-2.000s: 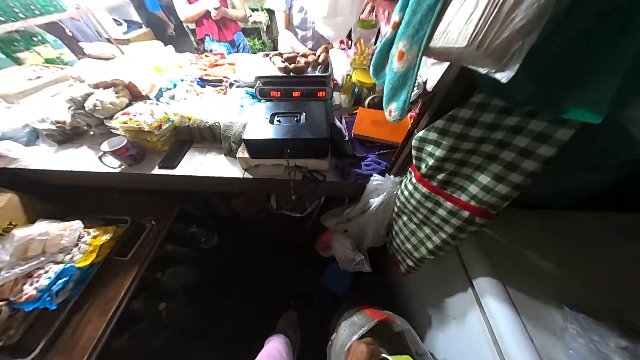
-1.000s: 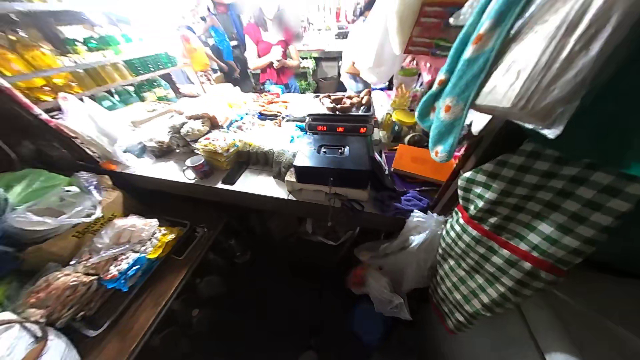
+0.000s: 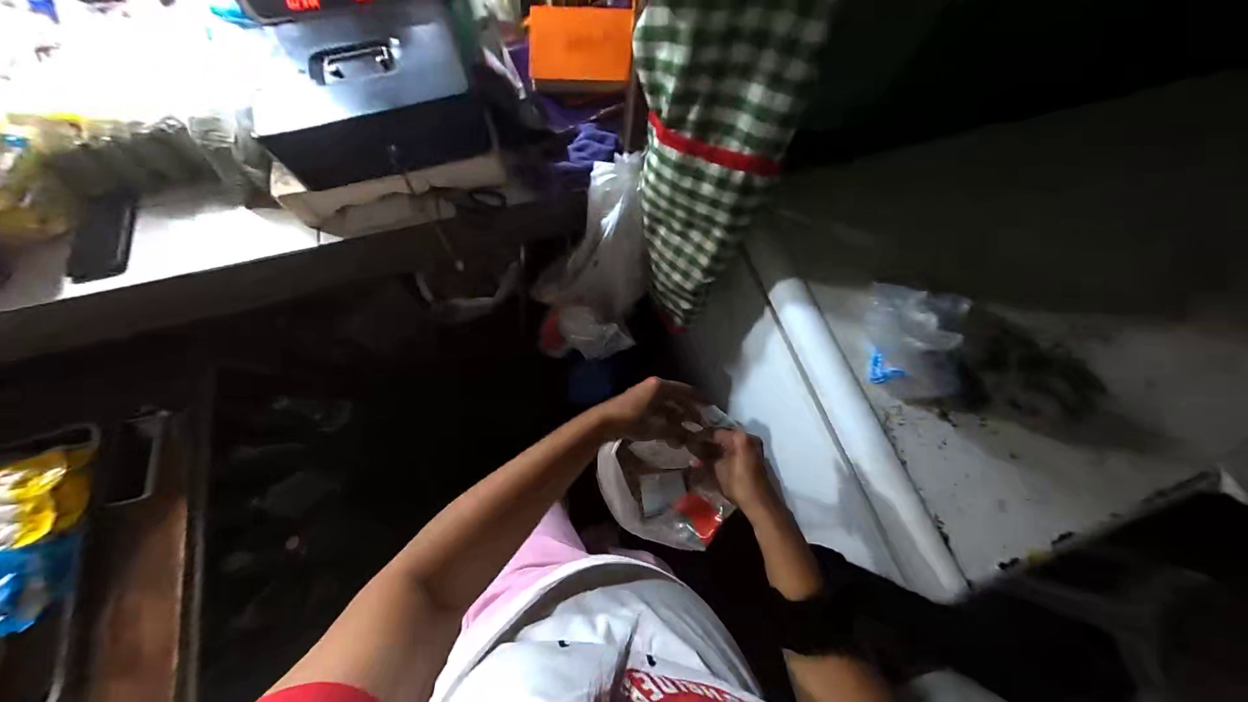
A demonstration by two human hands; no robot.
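Observation:
My left hand (image 3: 655, 409) and my right hand (image 3: 733, 466) meet above an open white plastic bag (image 3: 620, 492). Between their fingers is a small piece of clear plastic (image 3: 715, 417), pinched by both hands as far as the blur lets me see. Inside the bag lie a red packet (image 3: 700, 515) and a pale flat piece (image 3: 662, 491). The bag stands beside the side of a white chest-like box (image 3: 790, 390).
A black cash box (image 3: 375, 107) sits on the counter (image 3: 195, 244) beside a dark phone (image 3: 102, 237). A checkered cloth (image 3: 697, 214) and a plastic bag (image 3: 609, 234) hang ahead. On the white top lie a clear bag (image 3: 912, 336) and dark leafy bits (image 3: 1038, 375).
The view has swung down and to the right. Both my hands, out of sight in the earlier frames, are now in view over the open white bag.

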